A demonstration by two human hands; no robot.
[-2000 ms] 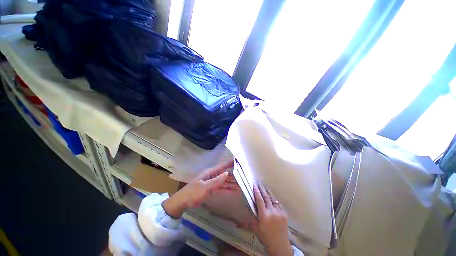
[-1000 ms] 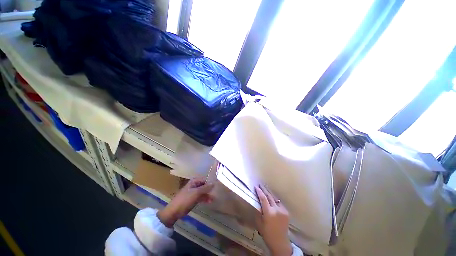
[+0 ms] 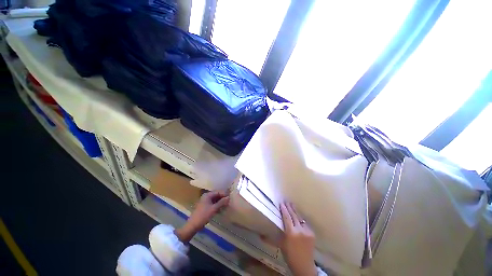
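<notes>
A layered stack of beige panels (image 3: 318, 178) lies on the shelf top, its front edges drooping and several layer edges showing. My right hand (image 3: 296, 234) rests on the near edge of the stack, fingers over the upper layers; whether the thumb is beneath is hidden. My left hand (image 3: 207, 213) is just left of the layer edges, with thumb and fingertips together at the edge of a lower, blurred panel. Whether it pinches that edge cannot be told. Dark straps or ends (image 3: 380, 143) are gathered at the rear of the stack.
Shiny dark plastic-wrapped bundles (image 3: 216, 97) stand left of the stack. The white metal rack (image 3: 116, 172) holds a brown cardboard piece (image 3: 175, 187) and a blue bin (image 3: 83, 137) below. Bright windows are behind. A dark floor with a yellow line (image 3: 16, 250) lies at lower left.
My left hand has drawn back from the stack and its fingers have closed together. The front corner of the upper panels has swung out to the left. The view has shifted slightly.
</notes>
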